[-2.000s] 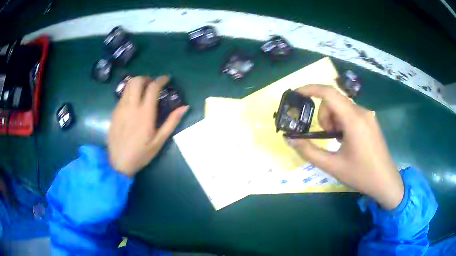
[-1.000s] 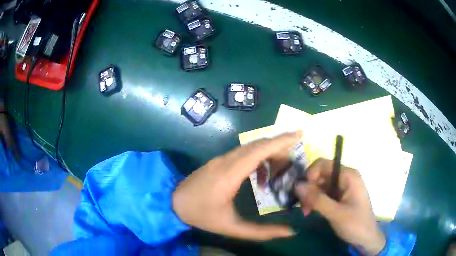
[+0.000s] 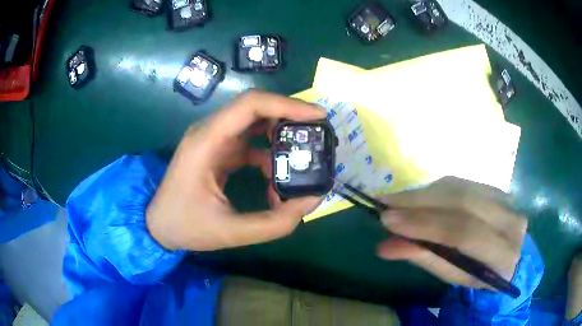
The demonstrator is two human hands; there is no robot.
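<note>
My left hand [image 3: 223,172] holds a black rounded-square watch housing [image 3: 302,159] between thumb and fingers, its open inside facing me. A round white patch, a white-edged rectangle and small metal parts show in it. My right hand [image 3: 456,223] is slightly blurred and holds dark tweezers [image 3: 440,251]. The two prongs are a little apart, with their tips near the housing's lower right edge. I cannot tell if the tips touch it or hold anything. A white backing sheet with blue print [image 3: 350,143] lies behind the housing, with glaring yellow sheets [image 3: 440,114] beside it.
More black housings lie on the dark green bench, among them one at upper middle [image 3: 258,53], one left of it [image 3: 198,77] and one at far left [image 3: 80,67]. Another lies by the sheets' right edge [image 3: 505,86]. A red tray [image 3: 16,83] is at upper left.
The housing was in my right hand with the tweezers; my left hand now holds it alone. My right hand has moved away to the right, with the tweezers now pointing left. The view has shifted.
</note>
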